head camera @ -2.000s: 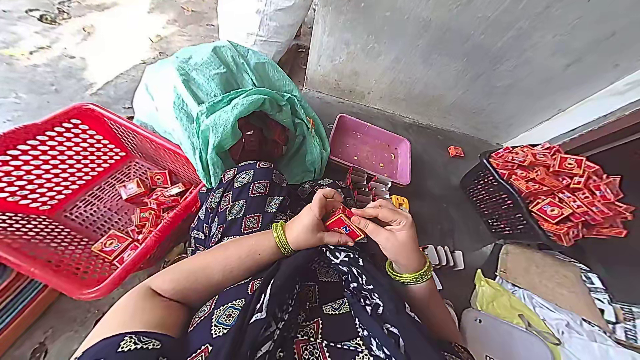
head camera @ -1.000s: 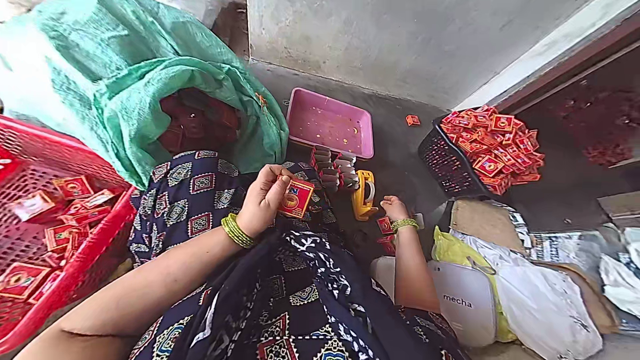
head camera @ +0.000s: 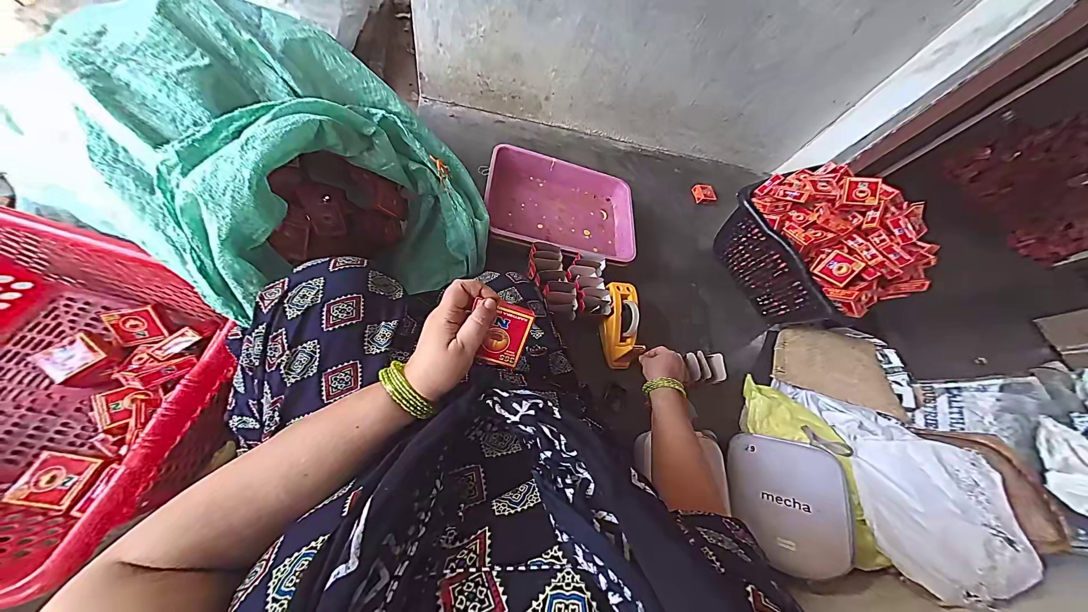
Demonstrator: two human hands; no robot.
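Observation:
My left hand (head camera: 450, 340) pinches a small red printed packet (head camera: 507, 334) above my lap, its flat face turned up. My right hand (head camera: 662, 365) is down by the floor, its fingertips at the lower end of a yellow tape dispenser (head camera: 620, 327); whether it grips anything cannot be told. Small stacked pieces, red and pale, stand in rows (head camera: 561, 285) left of the dispenser. Several pale flat pieces (head camera: 707, 367) lean together just right of my right hand.
A red basket (head camera: 183, 416) with red packets is at left, beside a green woven sack (head camera: 340, 110). A pink tray (head camera: 561, 200) lies ahead. A black basket (head camera: 761, 255) heaped with packets stands right, near one loose packet (head camera: 704, 194), plastic bags (head camera: 935, 501) and a grey device (head camera: 790, 506).
Both hands were together at a red packet two seconds ago; my right hand has since moved down to the floor by the dispenser. My left hand still holds a packet. The view has swung right.

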